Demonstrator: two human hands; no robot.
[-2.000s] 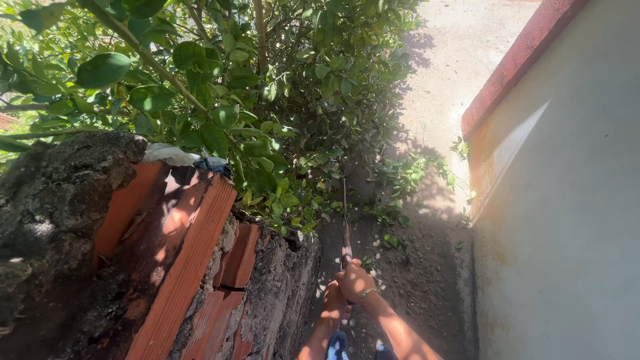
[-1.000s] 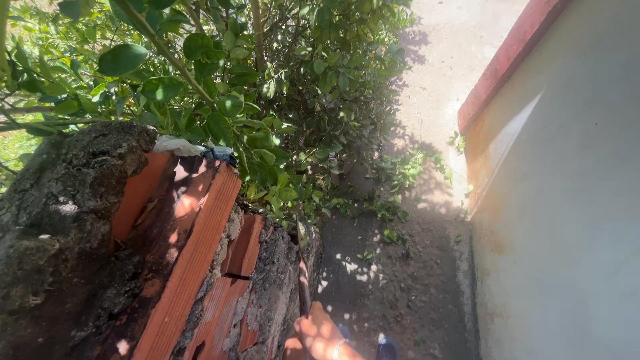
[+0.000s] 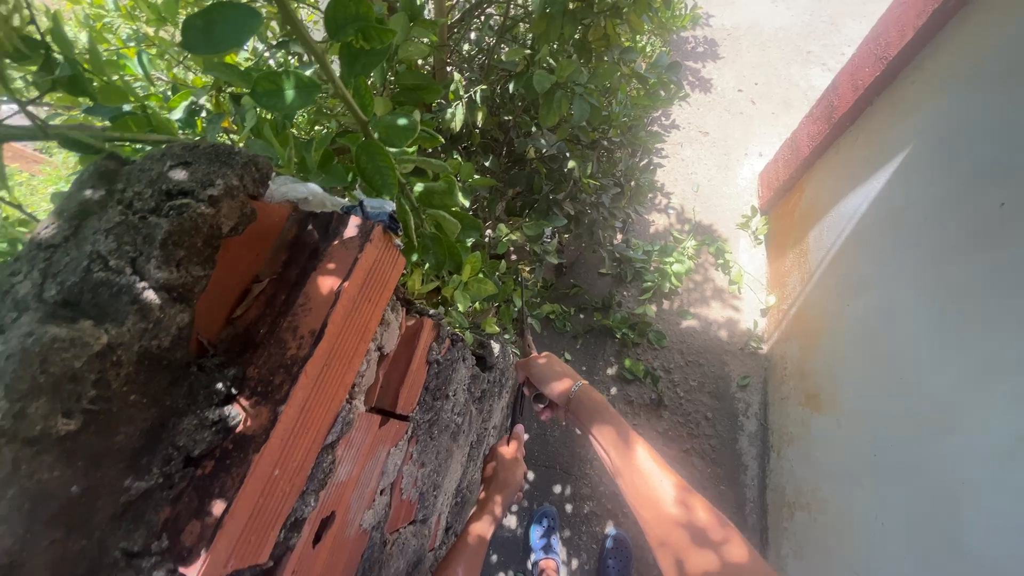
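Observation:
A long, thin tool with a narrow blade point(image 3: 525, 316) points up and away into the lower leaves of a leafy shrub point(image 3: 544, 120); its exact kind cannot be told. My right hand point(image 3: 550, 382), with a chain bracelet at the wrist, grips it just below the blade. Lower down, my left hand point(image 3: 504, 470) is closed around the dark handle point(image 3: 518, 404). Both hands are close beside the broken masonry wall point(image 3: 472, 408). The blade's tip is hard to make out against the foliage.
Exposed hollow clay bricks point(image 3: 320, 408) and rough mortar rise on the left. A pale wall point(image 3: 896, 336) with a red edge point(image 3: 856, 96) stands on the right. Cut or fallen leafy sprigs point(image 3: 664, 272) lie on the ground between. My clog-shod feet point(image 3: 544, 532) show below.
The hands and tool, low beside the wall one second ago, have moved up and away to the shrub's lower leaves. Two seconds ago both hands were close together; now they are apart along the tool.

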